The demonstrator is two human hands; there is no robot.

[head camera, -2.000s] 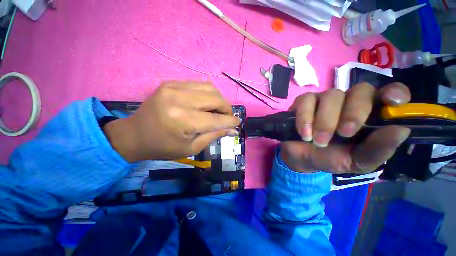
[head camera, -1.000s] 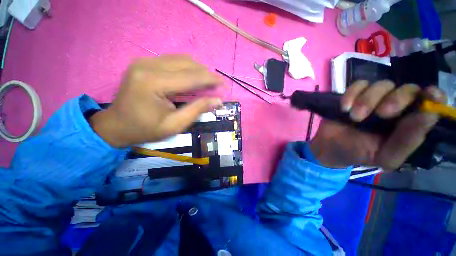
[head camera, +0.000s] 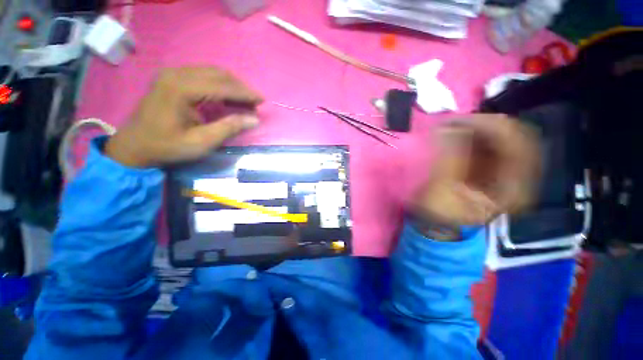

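The opened tablet (head camera: 264,239) lies at the mat's near edge, its inside facing up, with silver-white panels and a yellow-orange flex cable (head camera: 247,206) across them. My left hand (head camera: 187,116) is above the tablet's upper left corner, fingers curved with a gap to the thumb and nothing visible in it. My right hand (head camera: 483,172) is strongly blurred, in the air right of the tablet; no driver shows in it. Dark tweezers (head camera: 358,126) lie on the mat above and right of the tablet.
A small black block (head camera: 400,110) lies beside a white tissue (head camera: 431,86) at a pale tube's (head camera: 338,54) end. White-edged panels (head camera: 546,242) are stacked at right. A tape roll (head camera: 88,130) is partly behind my left arm. White packets (head camera: 402,15) lie at the back.
The electric screwdriver has left my right hand and no longer shows. My left hand has lifted off the tablet toward the upper left. The view has shifted, showing more on the left.
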